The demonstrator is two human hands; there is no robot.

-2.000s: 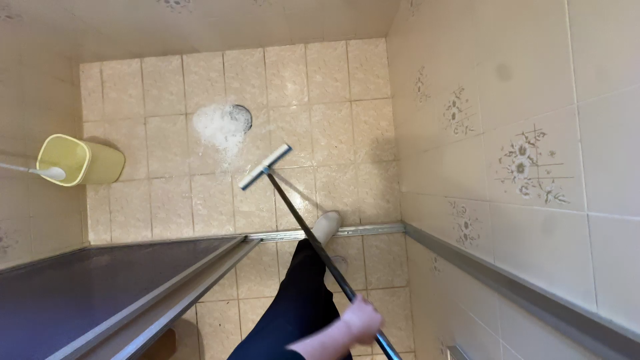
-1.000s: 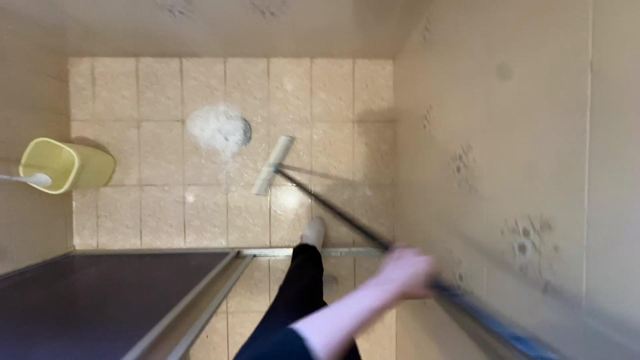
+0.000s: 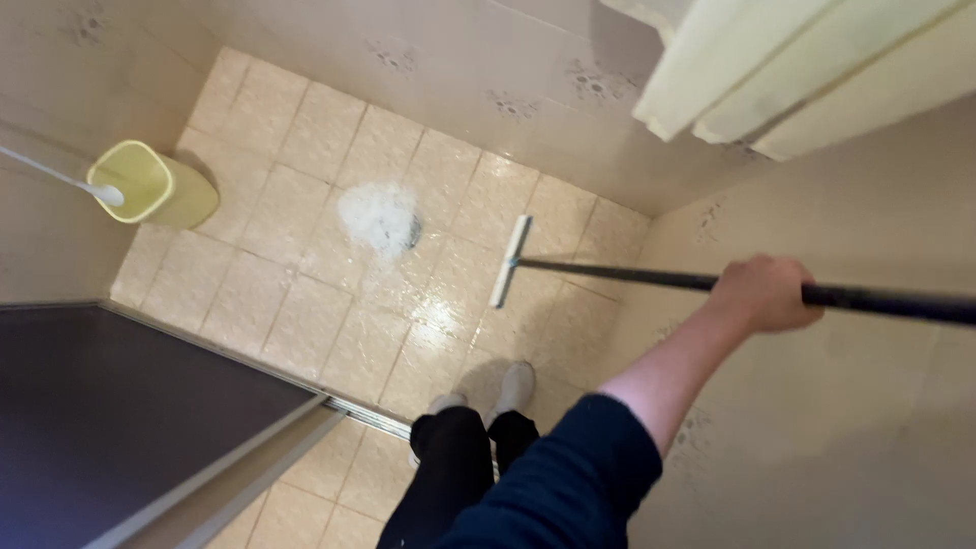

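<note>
My right hand (image 3: 765, 294) is closed around the dark pole of a floor squeegee, at the right. The squeegee's white blade (image 3: 511, 261) meets the tiled floor right of the middle, with the pole running right from it. Left of the blade, a patch of white foam (image 3: 379, 217) lies on the wet tiles and partly covers a round floor drain (image 3: 414, 231). My left hand is out of view.
A yellow plastic bin (image 3: 183, 187) stands by the left wall, a white-headed brush (image 3: 109, 195) at its mouth. A dark sliding door panel (image 3: 137, 427) and metal floor track (image 3: 374, 418) lie lower left. A pale shower curtain (image 3: 793, 69) hangs upper right. My feet (image 3: 515, 389) are on the tiles.
The view has turned, and the curtain has come into sight. Both my feet now show on the shower floor; earlier one showed there. My right hand still holds the squeegee pole.
</note>
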